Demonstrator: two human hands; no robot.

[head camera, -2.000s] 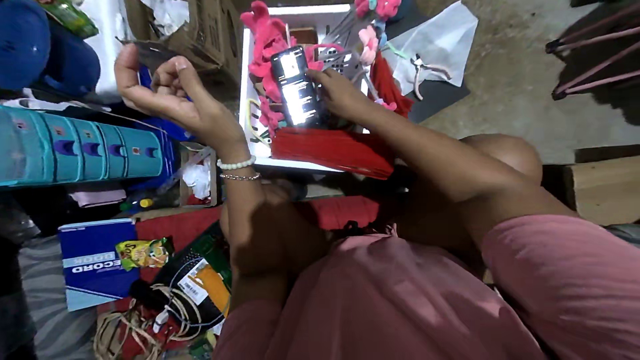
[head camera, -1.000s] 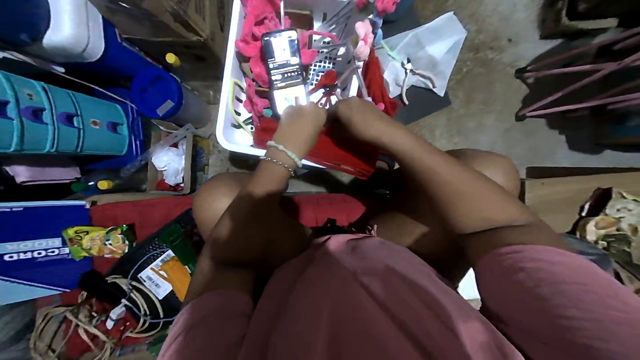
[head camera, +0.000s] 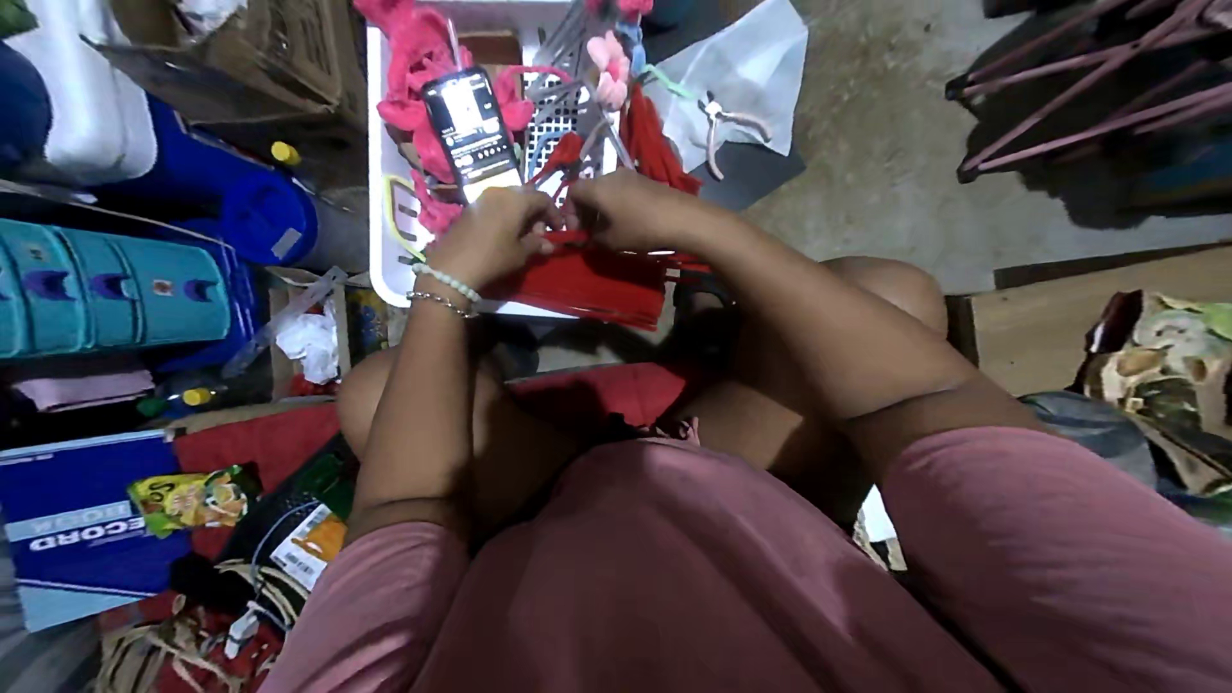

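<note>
My left hand (head camera: 500, 236), with two bracelets on its wrist, is at the near side of a white plastic basket (head camera: 382, 192). Close beside it is my right hand (head camera: 621, 212), fingers curled. Both meet over a red piece of material, whose fingertip contact is partly hidden. Below them lies a flat red glossy bundle (head camera: 597, 284) across the basket's near rim. A lit smartphone (head camera: 472, 130) rests just beyond my left hand on pink fuzzy pieces (head camera: 414, 58). A pink fuzzy flower (head camera: 608, 69) and red fuzzy strands (head camera: 654, 144) lie farther right.
Pliers (head camera: 714, 120) lie on a translucent sheet (head camera: 770, 58) right of the basket. Teal drawers (head camera: 106, 289), a blue container (head camera: 269, 217) and a cardboard box (head camera: 250, 77) stand left. A blue record book (head camera: 87, 520) lies lower left, a pink metal frame (head camera: 1068, 96) upper right.
My left hand has come down from its raised place left of the basket to the red material. My right hand has left the phone's edge and moved nearer to me, beside the left.
</note>
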